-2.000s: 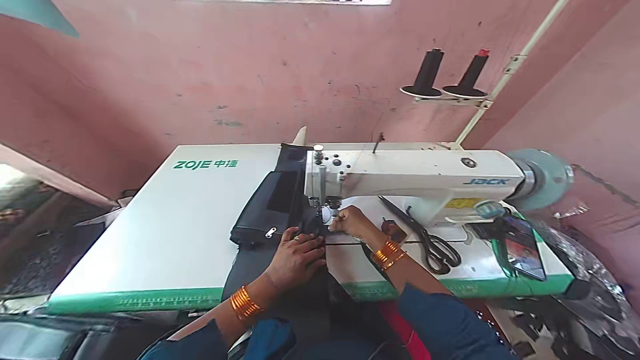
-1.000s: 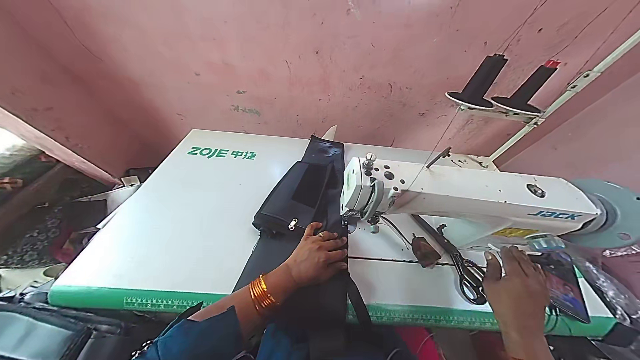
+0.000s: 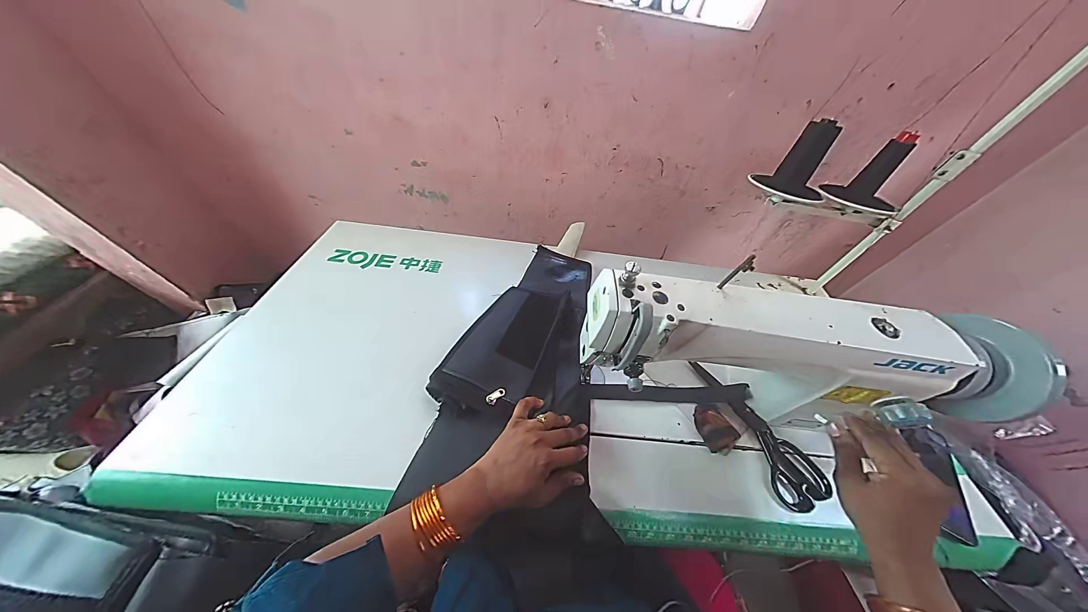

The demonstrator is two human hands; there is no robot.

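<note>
My left hand (image 3: 534, 455) rests palm down on dark fabric (image 3: 501, 501) with a zippered pocket (image 3: 484, 365), left of the needle area of a white Jack sewing machine (image 3: 799, 331). From the needle area a dark strip (image 3: 663, 392) runs right across the bed. My right hand (image 3: 892, 484) is at the table's right side, near a small clear container (image 3: 903, 413); a small whitish item shows at its fingertips, and whether it is gripped is unclear. Black-handled scissors (image 3: 795, 476) lie between the hands, with a small brown scrap (image 3: 716, 428) beside them.
Two dark thread cones (image 3: 799, 160) stand on a rack at the back right. A phone-like device (image 3: 956, 501) lies partly behind my right hand, with clear plastic (image 3: 994, 476) beyond. The white table (image 3: 340, 357) has a green front edge with a printed ruler.
My right hand has left the needle area, where it was two seconds ago, for the table's right side. My left hand stays on the fabric. The dark strip now lies across the machine bed.
</note>
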